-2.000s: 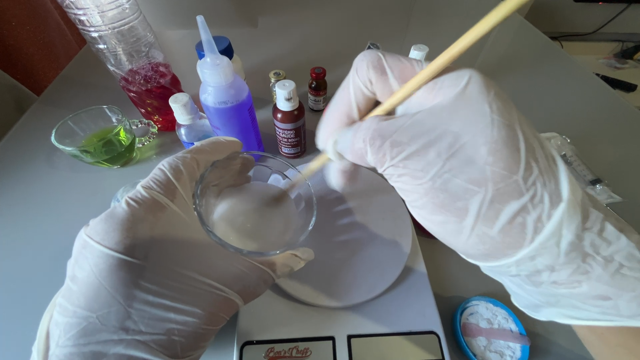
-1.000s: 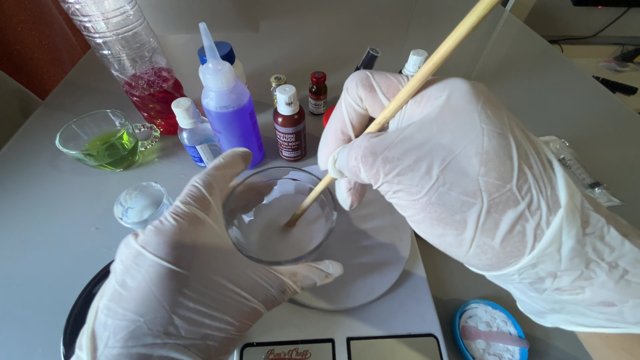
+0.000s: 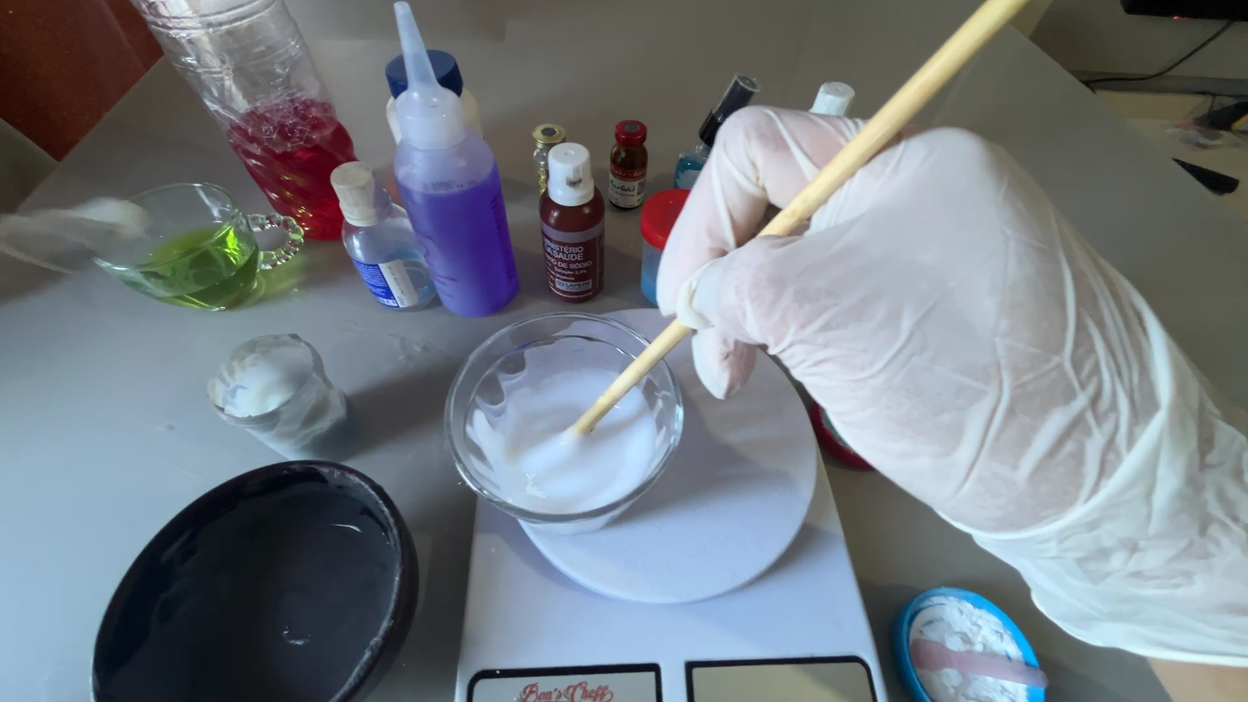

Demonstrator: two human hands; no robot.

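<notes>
My right hand [image 3: 907, 312], in a white glove, grips a wooden stick [image 3: 848, 171] slanting down into a clear glass bowl [image 3: 468, 429]. The stick's tip is in a white liquid [image 3: 565, 458] inside the bowl. That bowl rests on the left part of the round plate [image 3: 741, 526] of a white kitchen scale [image 3: 585, 624]. At the far left edge, blurred, my gloved left hand [image 3: 78, 229] shows only in part beside a glass cup of green liquid [image 3: 200, 258]; whether it holds anything is not clear.
A black bowl [image 3: 253, 585] stands front left, near a small cup of white stuff [image 3: 278, 390]. Behind are a plastic bottle of red liquid [image 3: 292, 156], a purple squeeze bottle [image 3: 458, 224], a brown bottle [image 3: 572, 234] and a red-capped jar [image 3: 663, 219]. A blue container of white powder [image 3: 965, 648] sits front right.
My left hand has let go of the glass bowl and moved to the far left. The bowl, held in that hand earlier, now rests on the scale. The black bowl has come into fuller view.
</notes>
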